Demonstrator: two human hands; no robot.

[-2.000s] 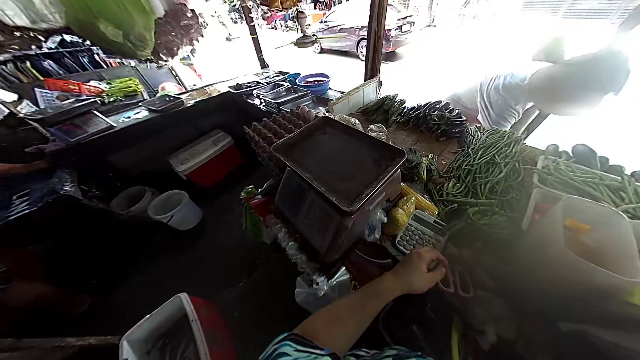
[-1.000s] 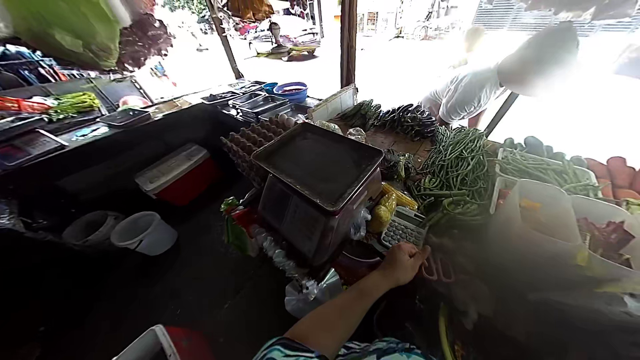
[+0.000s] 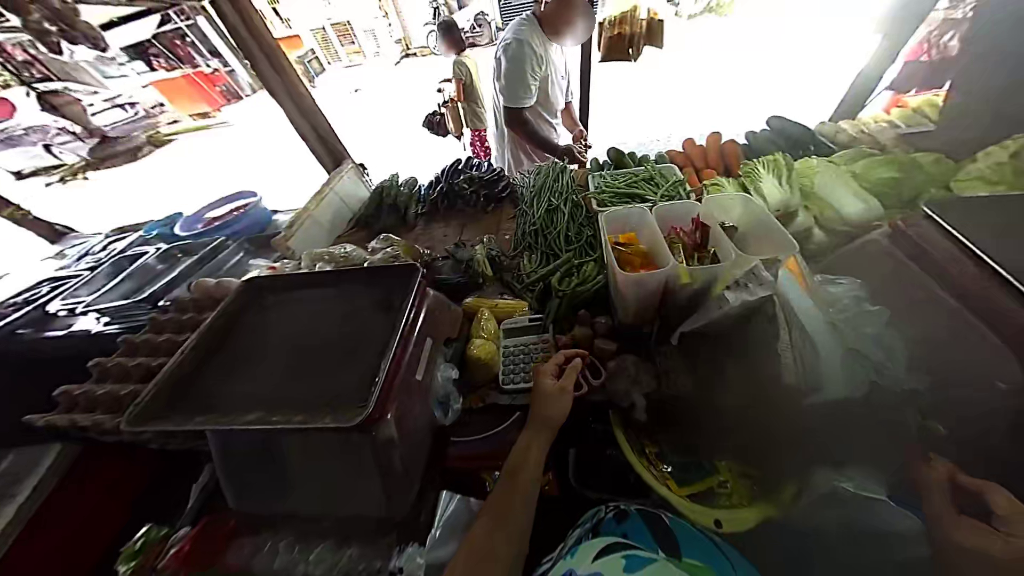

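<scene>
My left hand (image 3: 558, 386) rests at the lower right corner of a white calculator (image 3: 525, 352), fingers bent; whether it grips anything cannot be made out. The handles of a pair of scissors (image 3: 590, 374) lie just right of its fingers. My right hand (image 3: 972, 508) is at the lower right edge, partly cut off and blurred, near clear plastic bags (image 3: 860, 328); what it touches is unclear. Left of the calculator are plastic-wrapped yellow produce (image 3: 482, 352) and corn (image 3: 498, 307). A weighing scale with a dark metal tray (image 3: 288, 344) stands further left.
Behind lie long beans (image 3: 552, 216), eggplants (image 3: 468, 186), carrots (image 3: 712, 154) and cabbages (image 3: 900, 180). Plastic containers (image 3: 632, 276) hold packets. A yellow-green basin (image 3: 724, 520) sits below. Egg trays (image 3: 132, 368) flank the scale. A person in a white shirt (image 3: 532, 84) stands beyond the produce.
The view has swung to the right. My right hand has come into view at the right edge. The person in white now stands more upright behind the produce. My left hand remains by the calculator.
</scene>
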